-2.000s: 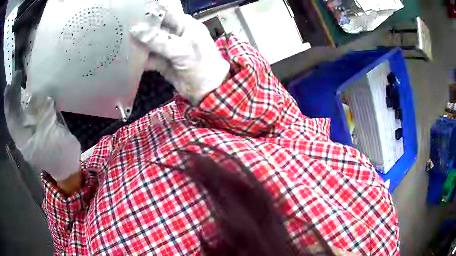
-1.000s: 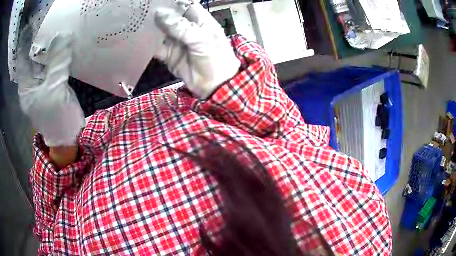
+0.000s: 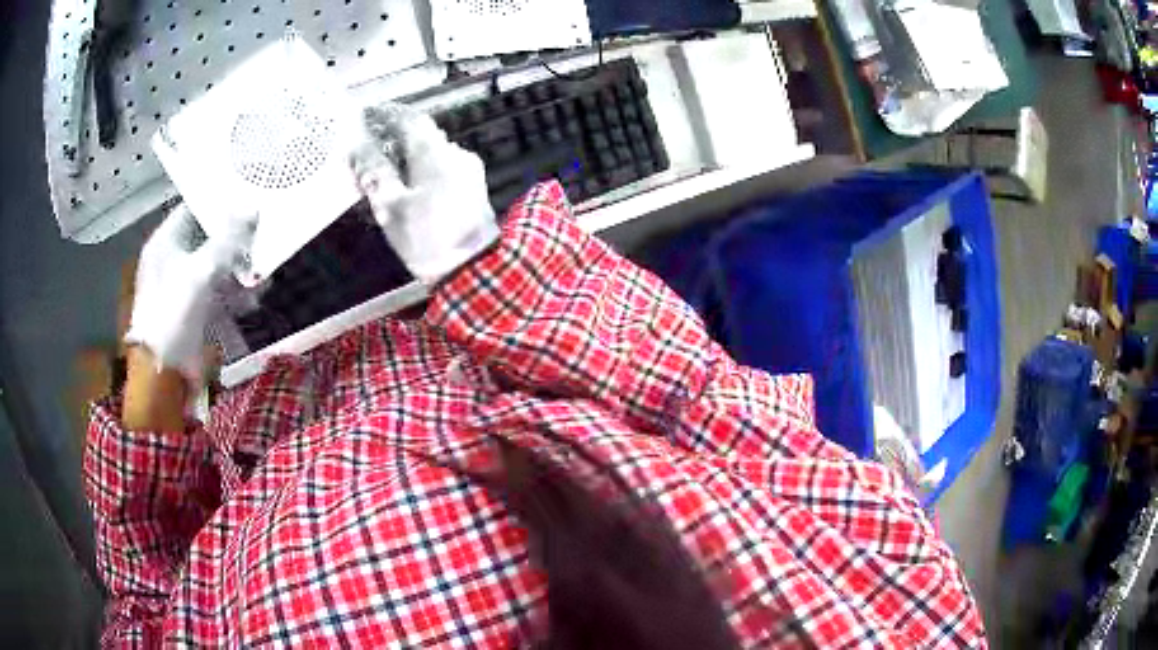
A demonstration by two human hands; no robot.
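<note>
A white square speaker grille panel (image 3: 278, 150) with a round patch of tiny holes is held tilted above the keyboard. My left hand (image 3: 191, 286), in a white glove, grips its lower left edge. My right hand (image 3: 425, 191), also in a white glove, holds its right edge. Some fingertips are blurred or hidden. The black keyboard (image 3: 578, 127) lies on a tray below the panel and is partly covered by the panel and my hands.
The perforated worktable (image 3: 210, 38) is at the upper left, with a dark strip on it. Another grille panel (image 3: 508, 28) lies at the top. A blue bin (image 3: 794, 298) at the right holds upright white panels (image 3: 895, 337) and black pieces. A green-topped table (image 3: 1003, 112) is at the upper right.
The held panel now shows smaller and farther from the camera, with both hands still on it. The view has shifted, so more of the worktable, keyboard and another grille panel shows.
</note>
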